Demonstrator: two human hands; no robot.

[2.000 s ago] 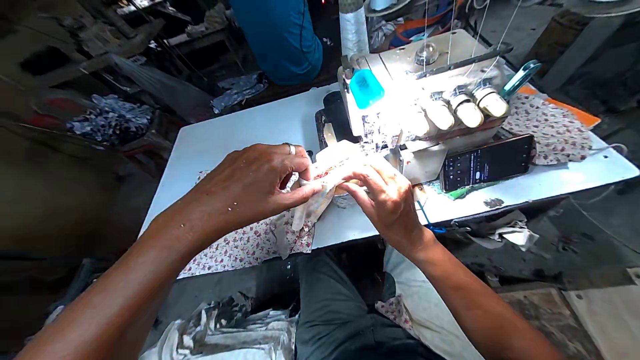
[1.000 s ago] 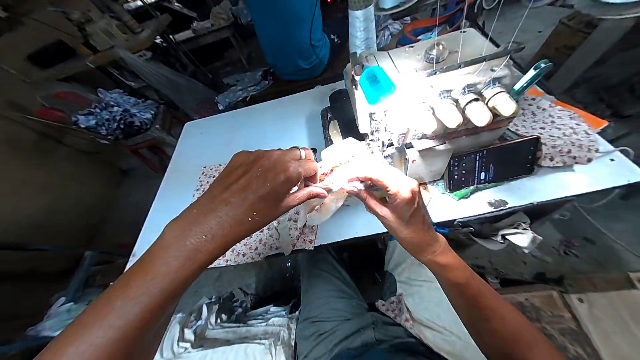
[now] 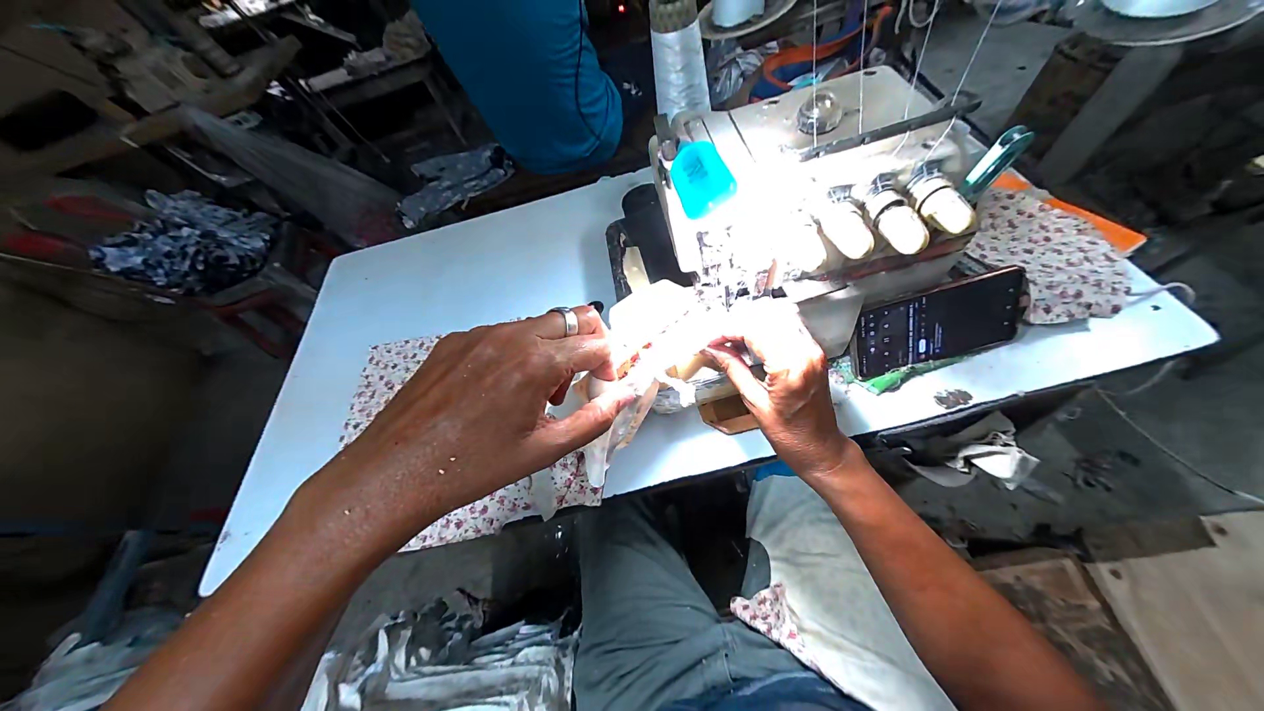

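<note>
An overlock sewing machine (image 3: 849, 197) stands on the white table, its needle area washed out by bright light. My left hand (image 3: 513, 385), a ring on one finger, pinches a pale fabric piece (image 3: 617, 425) just left of the presser foot. With thumb and fingertips my right hand (image 3: 780, 375) holds the same fabric close in front of the needle area. Part of the fabric hangs toward the table's front edge. Beneath my left hand and forearm lies a floral-print cloth (image 3: 474, 518). The exact edge between my fingers is lost in glare.
A smartphone (image 3: 938, 321) leans by the machine's right side, with another floral cloth (image 3: 1047, 257) behind it. Thread cones (image 3: 681, 74) stand at the back. A person in blue (image 3: 523, 79) is beyond the table. Folded fabric (image 3: 444, 652) lies low at the left, near my legs.
My right hand has moved closer to the needle area, and the gap between my hands has widened. Both hands still hold the pale fabric.
</note>
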